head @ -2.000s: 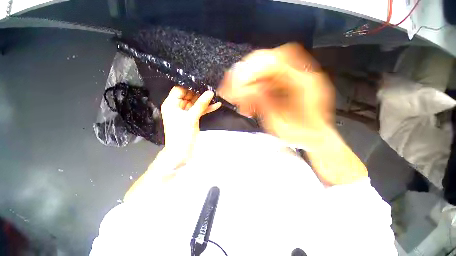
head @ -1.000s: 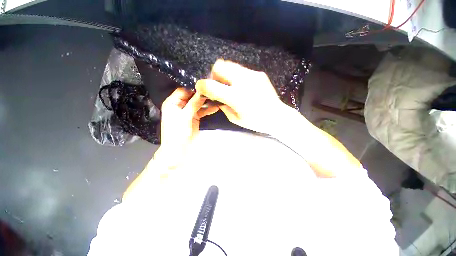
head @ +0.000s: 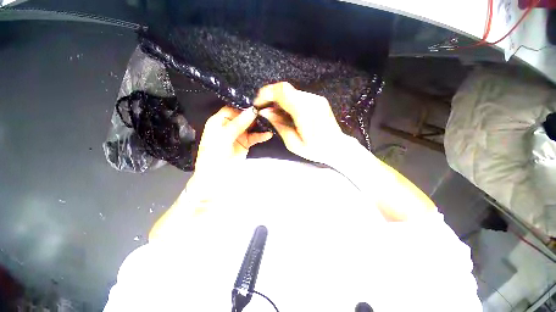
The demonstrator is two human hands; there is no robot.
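The black speckled tweed fabric (head: pixel 268 64) hangs over the lap. A glossy braided trim (head: pixel 195 74) runs along its edge, slanting down to my fingers. My left hand (head: pixel 227 137) pinches the trim and fabric edge between thumb and fingers. My right hand (head: pixel 300 116) touches the same spot with its fingertips close together, meeting my left fingertips. No needle or thread can be made out there. What my right fingertips hold is too small and bright to tell.
A clear plastic bag with tangled black loops (head: pixel 152 125) lies left of the work. A white table edge (head: pixel 420 19) with red cord (head: pixel 489 30) crosses the top. A beige cloth heap (head: pixel 488 140) and wooden stool bars (head: pixel 414 131) are at right. A silver-beaded line (head: pixel 364 116) hangs at the fabric's right side.
My right hand was blurred and raised two seconds ago, then came down to the trim beside my left hand. Since one second ago its fingertips have shifted slightly right.
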